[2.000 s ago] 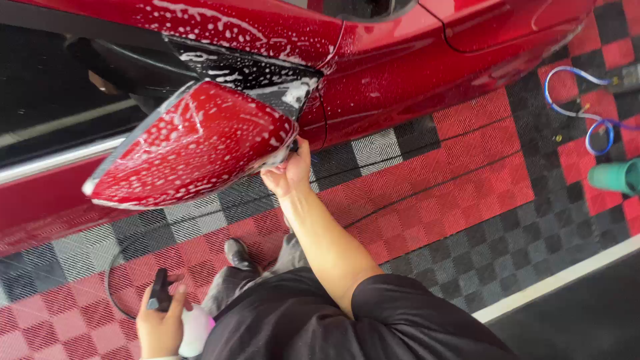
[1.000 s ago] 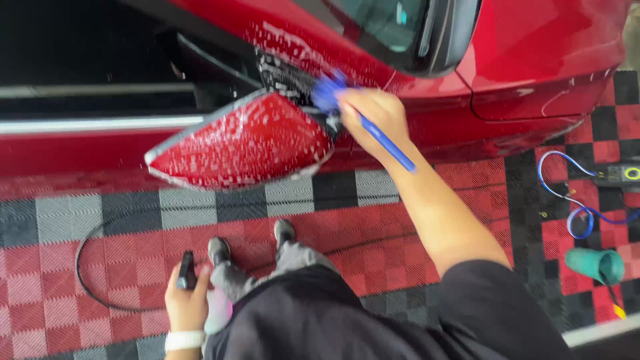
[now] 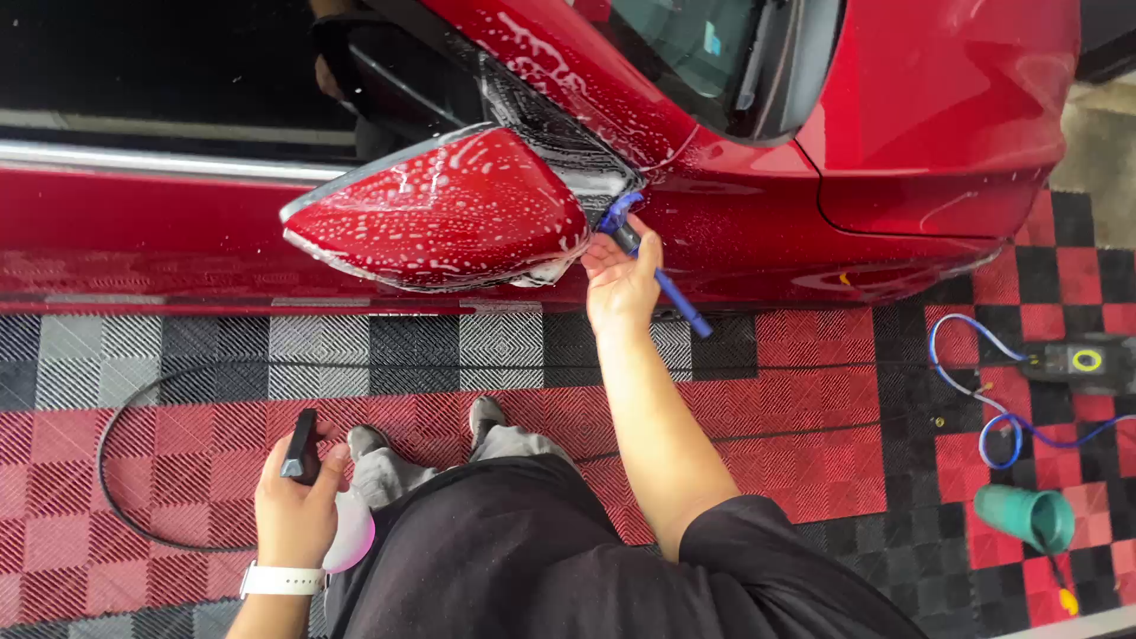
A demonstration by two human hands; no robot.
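Note:
My right hand (image 3: 626, 280) grips a blue-handled detailing brush (image 3: 679, 302), its blue bristles pressed at the base of the side mirror, where it joins the red car. White foam dots the red mirror housing (image 3: 444, 213) and streaks the black trim (image 3: 564, 146) and the windshield pillar (image 3: 555, 75). Low on the left, my left hand (image 3: 297, 497) is wrapped around a spray bottle (image 3: 351, 531) by its black trigger head (image 3: 303, 446); the pale bottle body is partly hidden behind my hand and shirt.
A black hose (image 3: 106, 461) loops over the red, black and grey floor tiles (image 3: 568, 417). At the right lie a blue hose (image 3: 1003, 422), a black device with a yellow ring (image 3: 1083, 359) and a green cup-shaped container (image 3: 1021, 516). The car door (image 3: 133, 231) runs along the left.
Two seconds ago my right hand was under the mirror base; one second ago the brush was on the foamy trim above it. Now the brush is lower, at the mirror's base. My left hand keeps the bottle.

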